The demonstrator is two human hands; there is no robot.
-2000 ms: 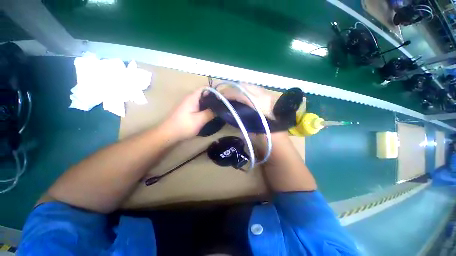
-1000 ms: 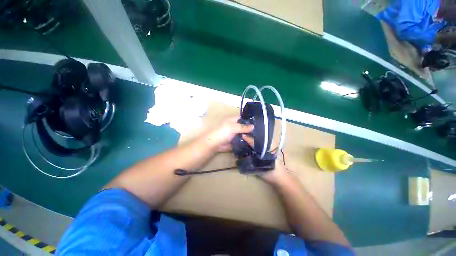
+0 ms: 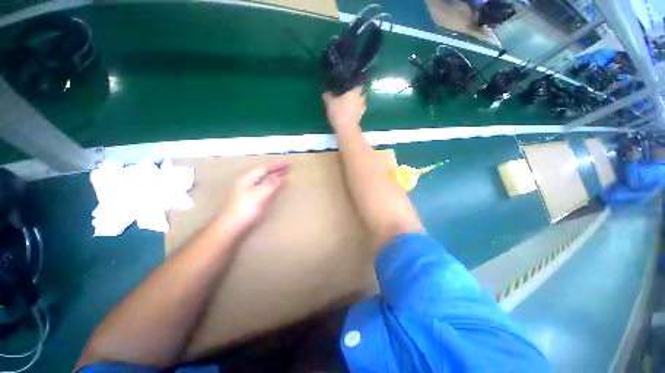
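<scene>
My right hand (image 3: 345, 109) is stretched out over the green conveyor and holds a black headset (image 3: 348, 58) by its lower end. The headset's pale hoops point up and to the right. My left hand (image 3: 251, 195) is empty, its fingers apart, above the brown cardboard mat (image 3: 292, 240). The yellow glue bottle (image 3: 405, 177) lies at the mat's upper right edge, its thin nozzle pointing right, partly behind my right forearm.
Crumpled white paper (image 3: 140, 197) lies at the mat's upper left. Black headsets (image 3: 16, 255) are at the far left. More headsets (image 3: 446, 69) sit on the conveyor (image 3: 219, 95). A pale-yellow block (image 3: 516, 178) is to the right. A white rail (image 3: 255, 145) separates bench and conveyor.
The headset has moved from above the mat to over the conveyor in my right hand. My left hand has let go of it and is lower left. The camera view has shifted.
</scene>
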